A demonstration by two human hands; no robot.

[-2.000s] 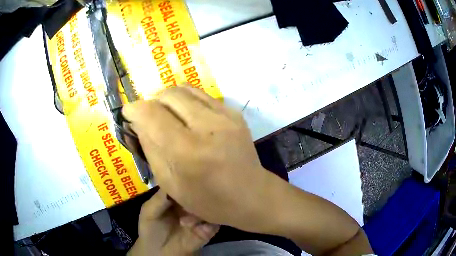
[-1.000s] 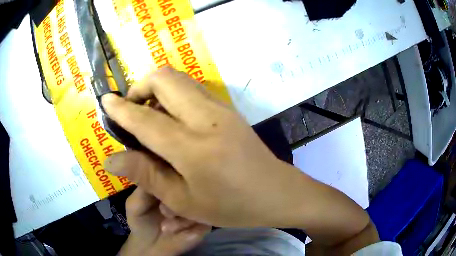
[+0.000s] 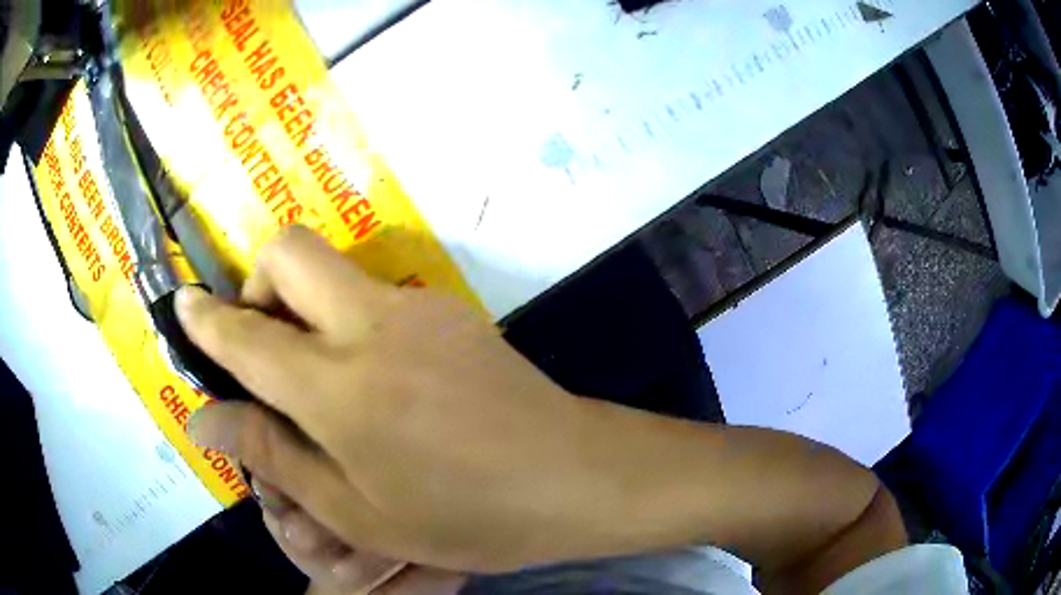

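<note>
A narrow black strip (image 3: 198, 358) comes out of the lower end of a shiny metal guide (image 3: 126, 192) between yellow printed tape bands (image 3: 279, 128). My right hand (image 3: 396, 407) is at that end, with its fingertips gripping the strip and its thumb below them. My left hand (image 3: 332, 560) is under my right hand at the table's front edge. Its curled fingers are partly hidden and cut off by the bottom edge, and I cannot tell what it holds.
Dark machine parts (image 3: 41, 47) are at the top left. The white table (image 3: 559, 105) bears ruler marks and thread bits. At right are a white curved tray (image 3: 983, 151) with dark scraps, a blue object (image 3: 989, 430) and a white sheet (image 3: 803, 349) below the table.
The whole view has shifted, so the guide and tape sit further left. My right thumb, hidden two seconds ago, now shows below the strip. Less of my left hand shows.
</note>
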